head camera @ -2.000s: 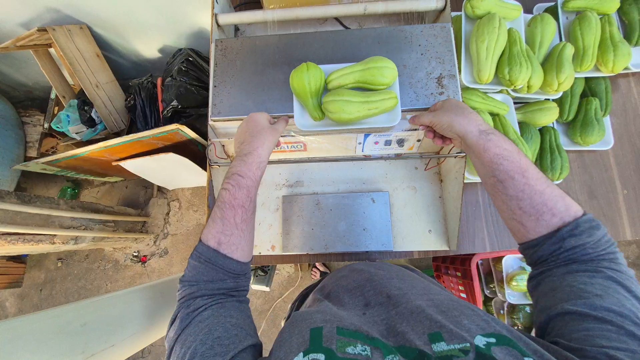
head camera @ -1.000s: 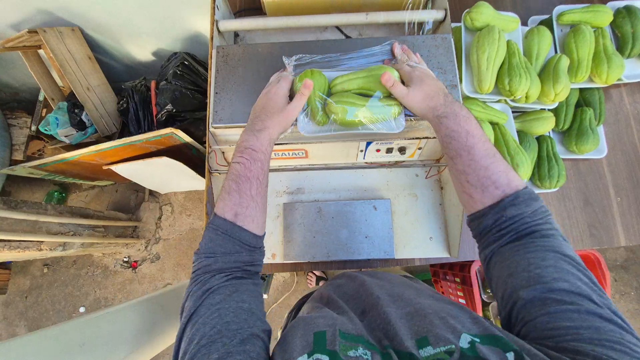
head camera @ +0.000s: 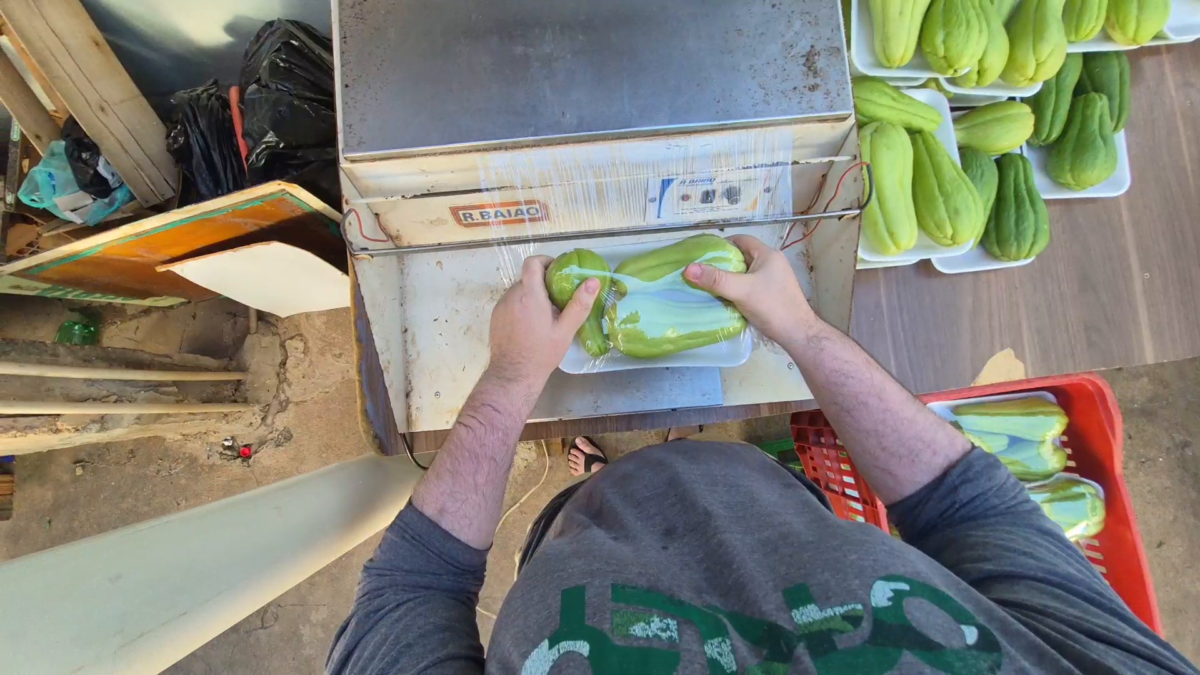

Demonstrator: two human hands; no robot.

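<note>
A white foam tray (head camera: 656,364) with three chayotes (head camera: 680,328) under clear plastic film lies between my hands, over the lower front part of the film wrapping machine (head camera: 600,94). My left hand (head camera: 539,314) grips the tray's left end, thumb on the left chayote. At the right end, my right hand (head camera: 764,291) holds the tray with its thumb over the upper chayote. Stretched film (head camera: 637,178) runs from the tray up across the machine's front, past a thin metal rod (head camera: 600,241). My fingertips under the tray are hidden.
Foam trays of unwrapped chayotes (head camera: 923,187) stand on the wooden table (head camera: 1022,309) at right. Below, a red plastic crate (head camera: 1106,441) holds wrapped trays (head camera: 1022,422). Leaning boards (head camera: 187,244) and black plastic bags (head camera: 286,94) are at left.
The tray has come from the machine's metal top toward my body, with both hands now around its ends. Film covers the chayotes, which were bare in the earliest frame. The view has shifted closer.
</note>
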